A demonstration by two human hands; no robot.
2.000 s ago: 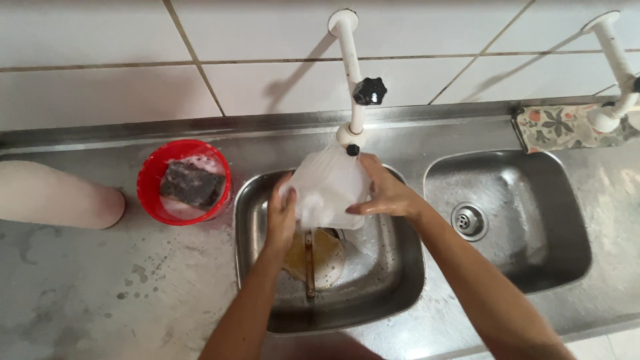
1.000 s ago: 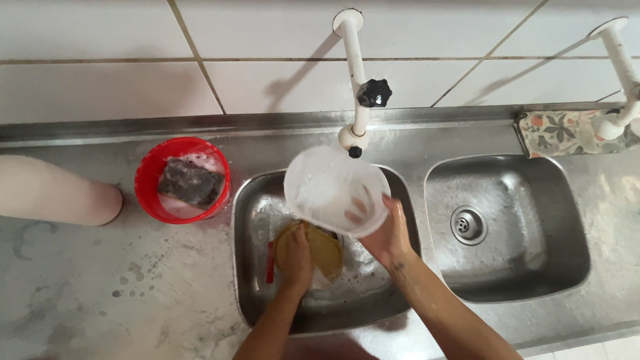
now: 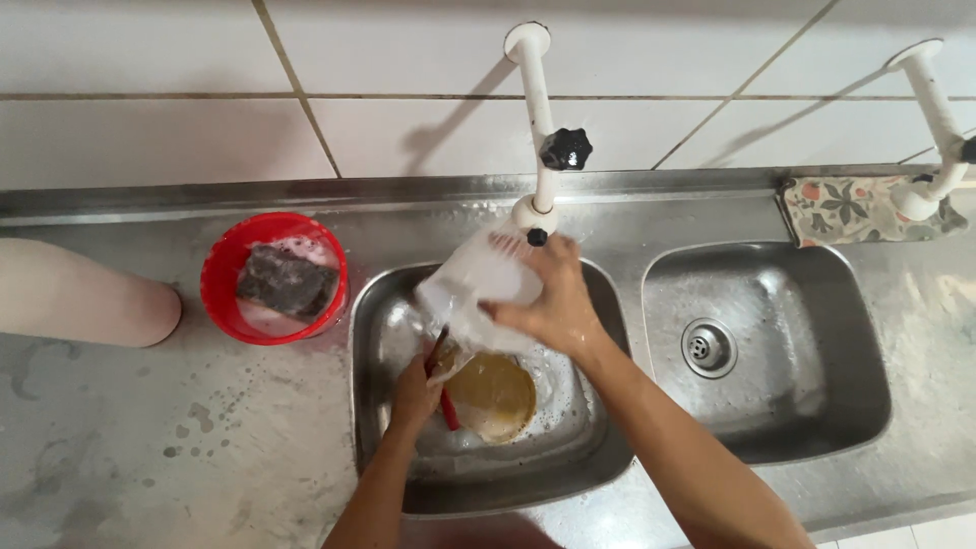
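Note:
My right hand (image 3: pixel 553 301) holds a translucent white plastic container (image 3: pixel 480 286), tilted beneath the white faucet (image 3: pixel 534 210), and water sprays down onto it. Low in the left sink basin (image 3: pixel 549 476), my left hand (image 3: pixel 418 393) is closed around a thin dark utensil (image 3: pixel 437 349); its fingers are partly hidden. Beside that hand lie a red handle (image 3: pixel 448 409) and a round yellowish lid or dish (image 3: pixel 499 396) with water on it. Whether the dark piece and the red handle belong together, I cannot tell.
A red tub (image 3: pixel 217 305) with a dark sponge (image 3: pixel 286 282) and suds stands left of the basin. Farther left is a pale cylindrical object (image 3: pixel 84 293). On the right are a second basin (image 3: pixel 808 412) with a drain, a patterned cloth (image 3: pixel 835 210) and another faucet (image 3: pixel 926 183).
The container has moved back up under the faucet with my right hand. My left hand, on the container two seconds ago and by the yellowish piece one second ago, now grips the dark utensil.

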